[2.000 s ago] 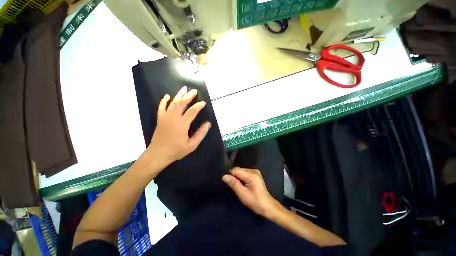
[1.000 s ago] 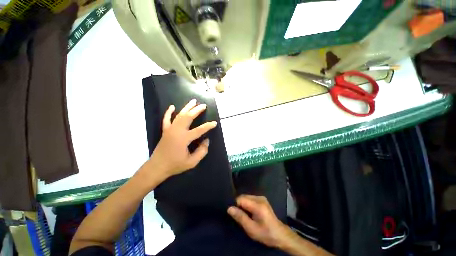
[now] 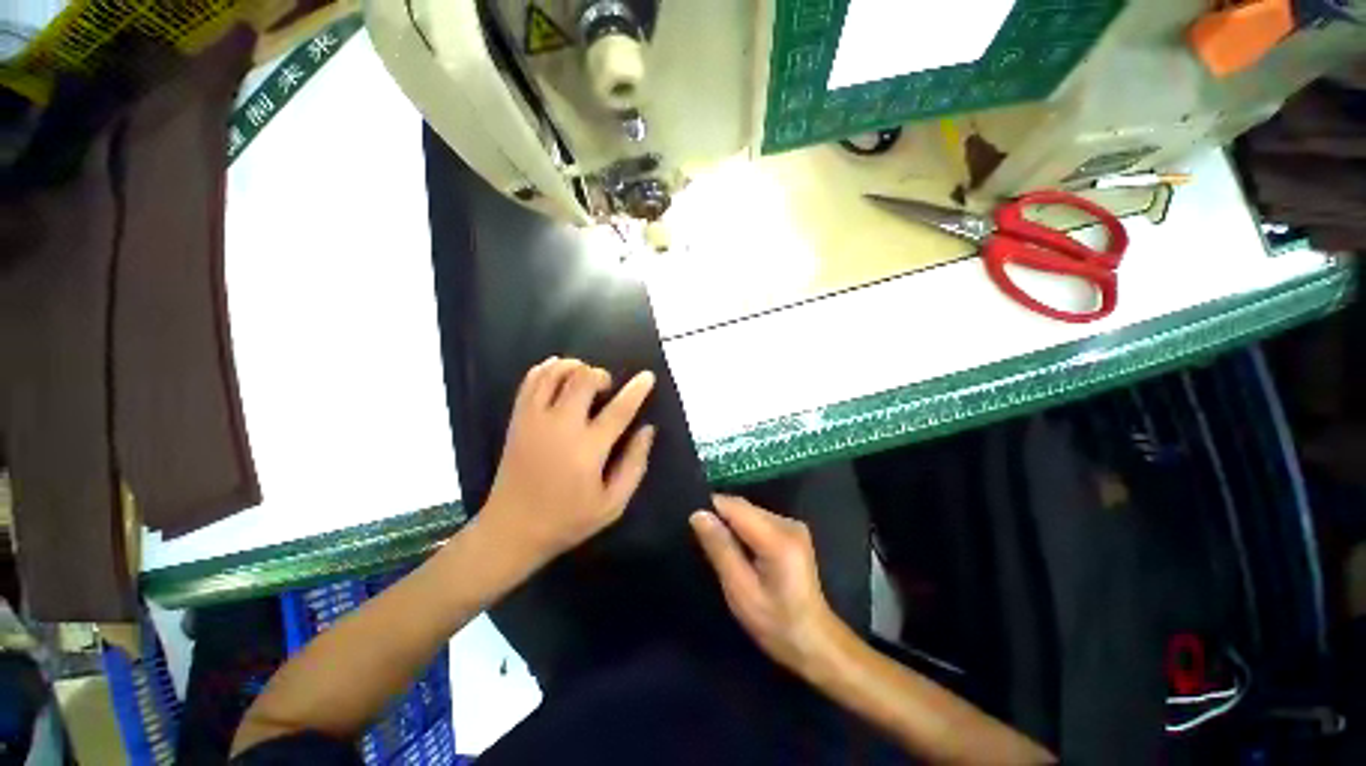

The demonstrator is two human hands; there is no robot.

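A long black fabric panel (image 3: 517, 314) runs from under the sewing machine head (image 3: 704, 90) down over the table's front edge towards my lap. Its right edge passes under the brightly lit presser foot (image 3: 641, 225). My left hand (image 3: 566, 457) lies on the panel, fingers bent and somewhat spread, a little below the needle area. My right hand (image 3: 767, 566) pinches the panel's right edge between thumb and fingers, just below the table edge. The panel's lower part blends with the dark clothing.
Red-handled scissors (image 3: 1056, 255) lie right of the needle. Brown cut pieces (image 3: 177, 329) hang over the table's left side. Green edging (image 3: 1019, 367) lines the table front. A blue basket (image 3: 375, 659) stands below left, dark cloth (image 3: 974, 584) below right, and an orange block (image 3: 1240, 36) at the upper right.
The black panel has fed upward, its top end now beyond the needle and behind the machine head. My left hand sits lower on it. My right hand has moved up, still pinching the edge.
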